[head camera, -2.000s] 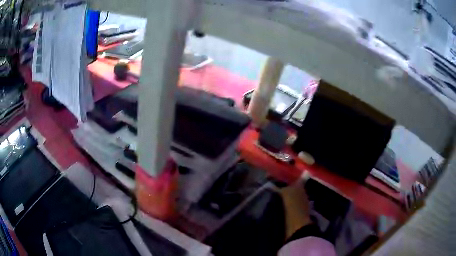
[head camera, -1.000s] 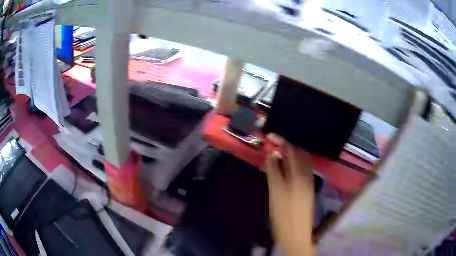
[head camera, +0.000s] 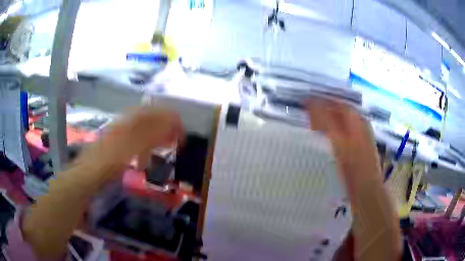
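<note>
My left hand (head camera: 155, 127) is raised in front of the shelf, left of the white test chart (head camera: 275, 188), and is blurred. My right hand (head camera: 339, 120) is raised over the chart's right side, its fingertips by a dark flat stack (head camera: 311, 96) on the shelf. Blur hides whether either hand holds anything. The chart stands upright between my forearms, with a brown board edge on its left and a black clip at its top left corner. A dark tablet (head camera: 143, 222) lies below my left forearm.
A grey shelf post (head camera: 58, 122) stands at left. Under the shelf are a black panel (head camera: 191, 160) and a small dark device (head camera: 160, 171). A blue pen (head camera: 403, 145) hangs by a yellow card (head camera: 403, 191) at right.
The view has swung up and right, so the chart is now central. The hand that was over the bench is no longer there; both hands now show raised at shelf height.
</note>
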